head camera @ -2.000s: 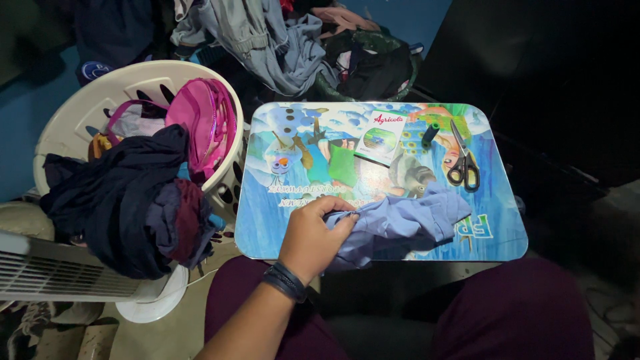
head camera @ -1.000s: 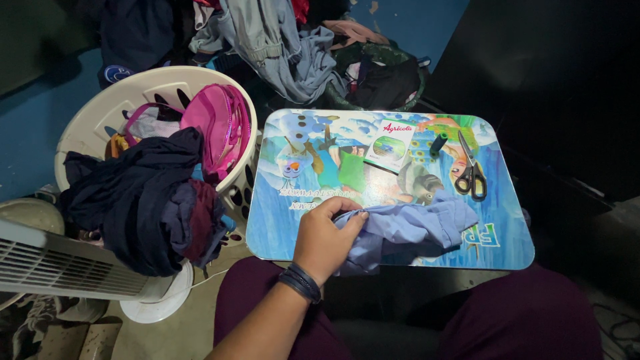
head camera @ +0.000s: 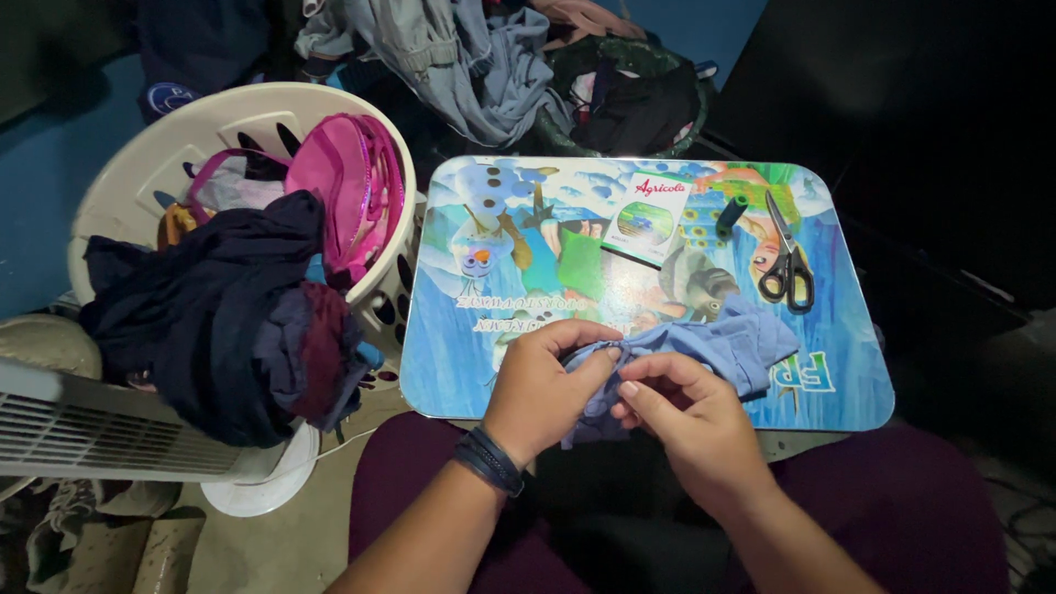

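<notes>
A light blue piece of cloth [head camera: 709,346] lies bunched over the near edge of a small printed lap table [head camera: 462,371]. My left hand [head camera: 549,379] pinches its gathered edge between thumb and fingers. Close to its right, my right hand [head camera: 689,417] has thumb and forefinger almost together beside the cloth; whether a needle or thread is between them is too small to tell. Black-handled scissors [head camera: 785,268], slightly spread, lie at the table's right. Left of them are a dark green thread spool [head camera: 732,216] and a white printed packet [head camera: 648,219].
At the left stands a cream plastic laundry basket [head camera: 107,198] with dark clothes [head camera: 223,289] and a pink bag [head camera: 342,194]. A white tower fan [head camera: 124,425] leans in front of it. Behind the table are piled clothes [head camera: 487,74] and a dark green tub [head camera: 701,115].
My right hand, out of view in both earlier frames, has come in beside my left hand at the blue cloth. My left hand keeps its pinch on the cloth.
</notes>
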